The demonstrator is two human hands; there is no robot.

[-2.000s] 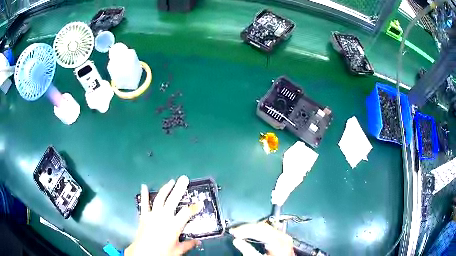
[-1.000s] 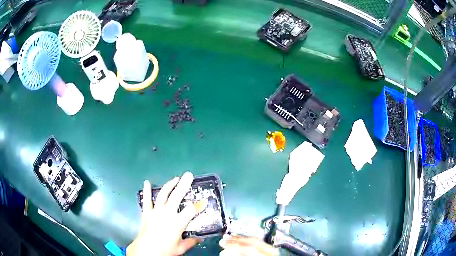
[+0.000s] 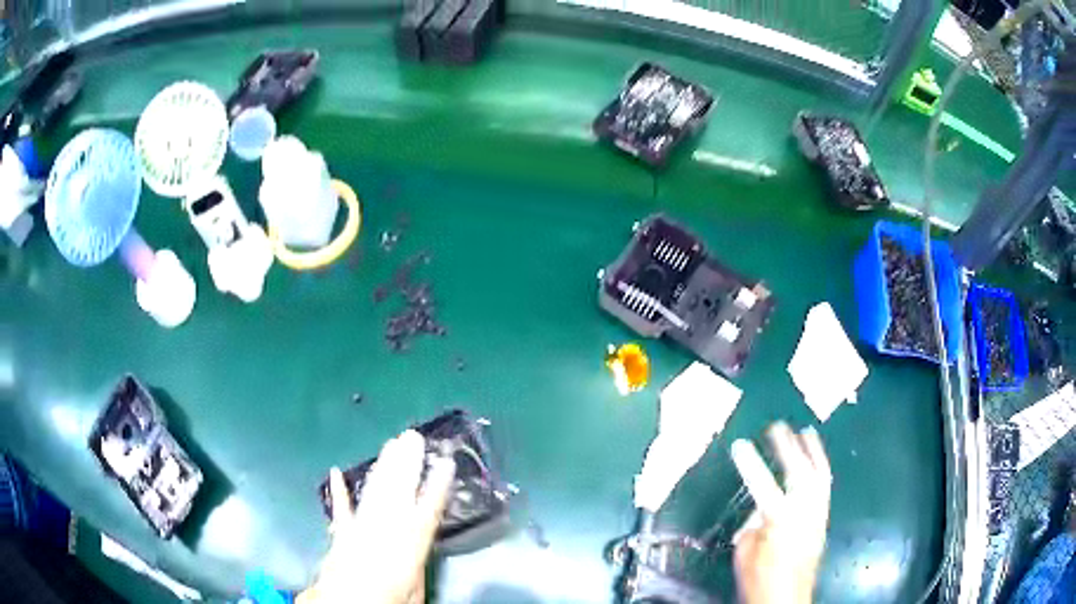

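A dark rectangular housing [image 3: 478, 525] with parts inside sits at the bottom centre, tilted and blurred. My left hand [image 3: 384, 519] is closed over its left side and hides part of its inside. My right hand [image 3: 785, 507] is raised at the lower right, fingers apart, away from the housing. Nothing held shows in it, though blur surrounds the fingers. A metallic tool with a lever [image 3: 649, 555] lies between the hands, touching the lower end of a white paper piece [image 3: 690, 427]. Small black screws [image 3: 413, 321] lie loose mid-bench.
An opened hinged case [image 3: 690, 295], an orange-yellow item [image 3: 629, 368] and another white piece [image 3: 828, 363] lie right of centre. Another housing [image 3: 148, 454] lies left. Fans [image 3: 92, 197], a white bottle [image 3: 297, 195] and blue bins [image 3: 909, 295] stand around. More housings [image 3: 655, 112] lie behind.
My right hand has moved right and up, away from the housing and tool, and its fingers have opened. The housing has tilted under my left hand. The camera view has shifted slightly.
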